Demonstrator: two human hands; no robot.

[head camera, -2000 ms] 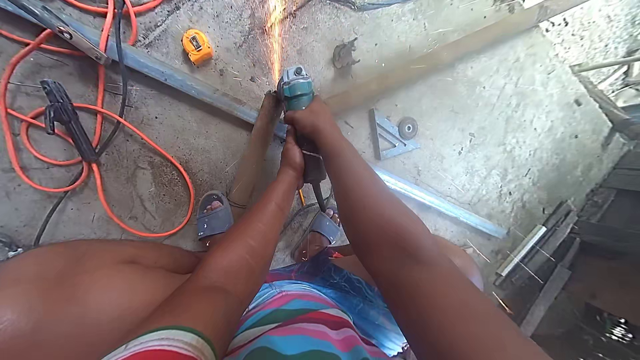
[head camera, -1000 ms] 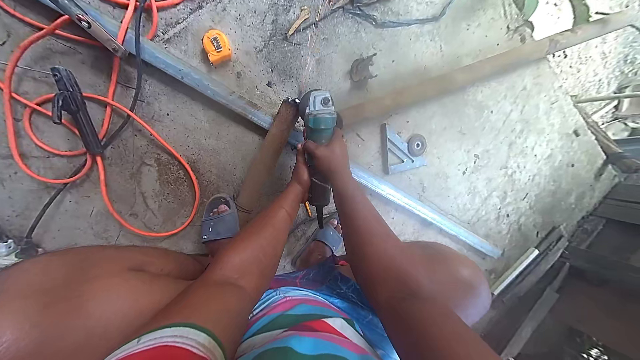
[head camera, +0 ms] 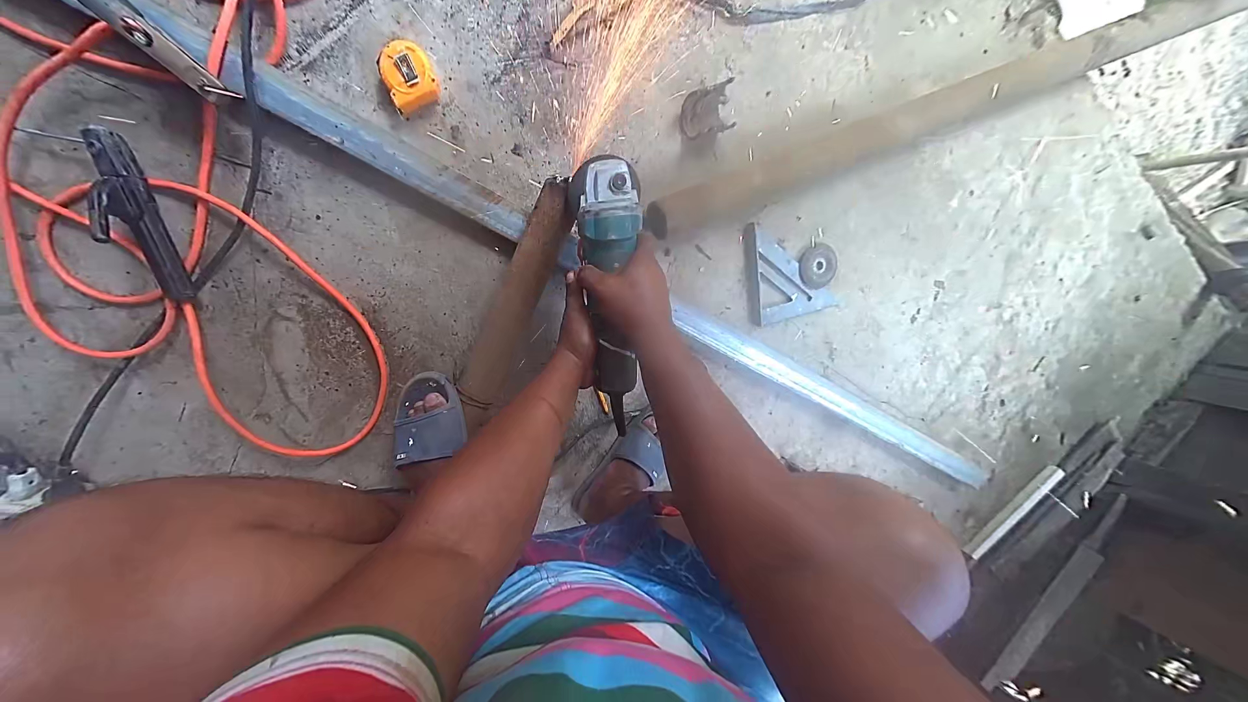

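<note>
Both my hands hold a teal angle grinder [head camera: 611, 219] over the floor. My right hand [head camera: 629, 292] wraps its body just behind the gear head; my left hand [head camera: 578, 336] grips it from the left side, lower down. The grinder's disc side meets the end of a rusty metal pipe [head camera: 517, 292], and orange sparks [head camera: 619, 68] fly away from me. That pipe lies across a grey steel bar [head camera: 390, 156] running diagonally over the floor. The exact contact of disc and pipe is partly hidden by the guard.
A welding electrode holder [head camera: 146, 214] lies among orange cable [head camera: 292, 258] at left. Near the top is a yellow tape measure [head camera: 408, 76]. A long rusty pipe [head camera: 877, 136], a speed square [head camera: 780, 283] and a grinding disc [head camera: 817, 264] are at right. Sandaled feet flank the work.
Sparks, seen two seconds ago but not one second ago, stream again from the grinder. Both hands have stayed on it throughout.
</note>
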